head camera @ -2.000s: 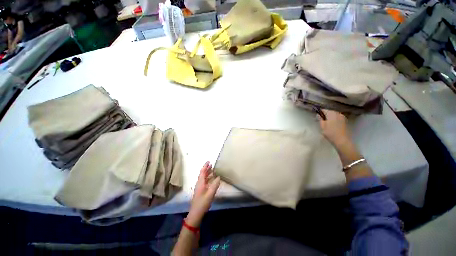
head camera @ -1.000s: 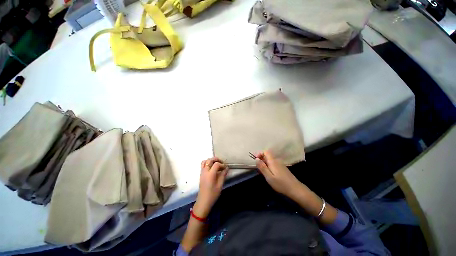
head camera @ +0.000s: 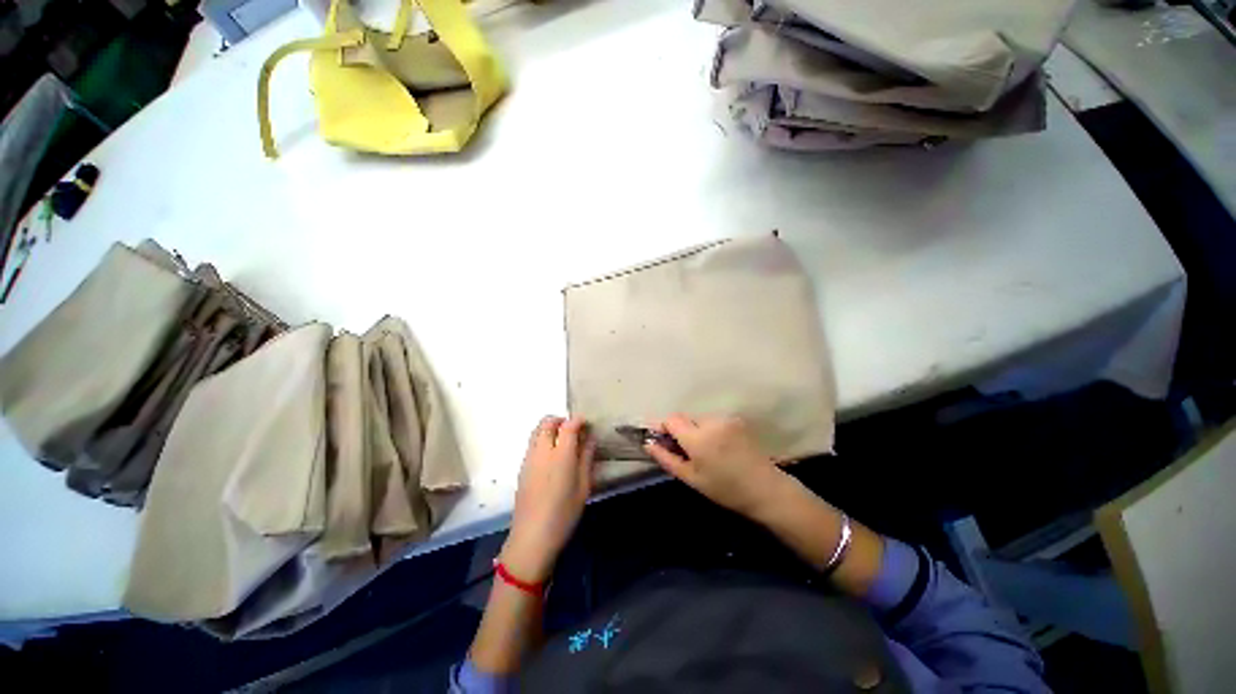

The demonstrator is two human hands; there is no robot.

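A beige bag lining (head camera: 691, 339) lies flat on the white table at its near edge. My left hand (head camera: 557, 461) is at the lining's near left corner, with fingers closed on its edge. My right hand (head camera: 712, 458) holds small dark thread snips (head camera: 651, 438), their tips pointing left over the lining's near edge. The snips are partly hidden by my fingers. Thread ends are too small to tell.
Two fanned stacks of linings (head camera: 271, 475) lie at the left. A taller, looser pile of linings (head camera: 881, 82) is at the far right. A yellow bag (head camera: 393, 102) stands at the far side of the white table (head camera: 1003, 285).
My right hand has come from the right pile to the lining's near edge, then slid left with the snips. My left hand has taken hold of the near left corner. The view has tilted down.
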